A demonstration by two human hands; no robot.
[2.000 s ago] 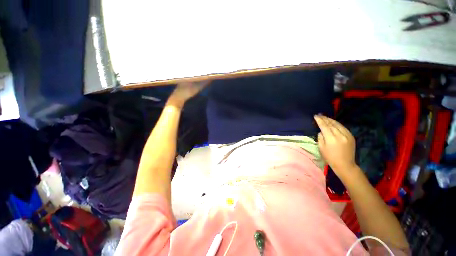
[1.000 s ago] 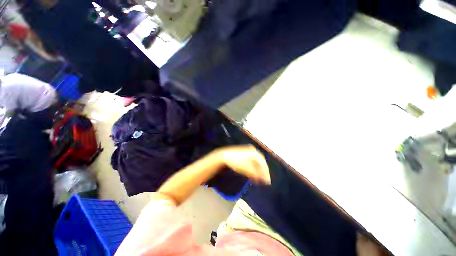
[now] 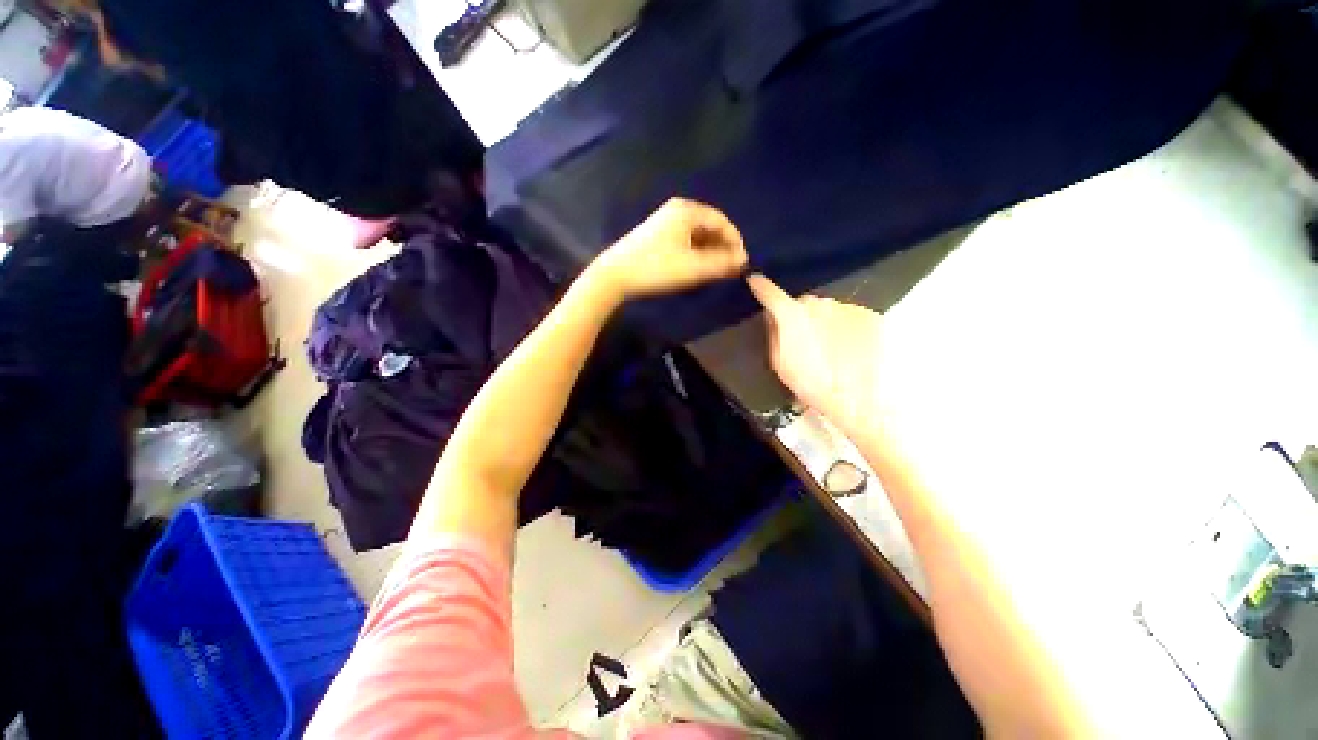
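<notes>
Long dark navy panels (image 3: 896, 130) lie across the left part of the white table, with their near edge towards me. My left hand (image 3: 672, 253) is at that edge, fingers curled, thumb and fingertips pinching the cloth edge. My right hand (image 3: 812, 340) reaches in from the right and its fingertips touch the same edge beside my left fingers; whether they grip it I cannot tell. Another dark cloth piece (image 3: 853, 636) hangs below the table edge by my lap.
The sewing machine's needle area (image 3: 1272, 586) is at the lower right of the white table (image 3: 1070, 390). Below at left are a heap of dark garments (image 3: 419, 376), a blue basket (image 3: 246, 622) and a red-framed crate (image 3: 203, 325). Another person's white sleeve (image 3: 72, 166) shows at far left.
The view has turned left from the lap to the panels. Both hands have moved up onto the panels' near edge; my left hand has closed on it.
</notes>
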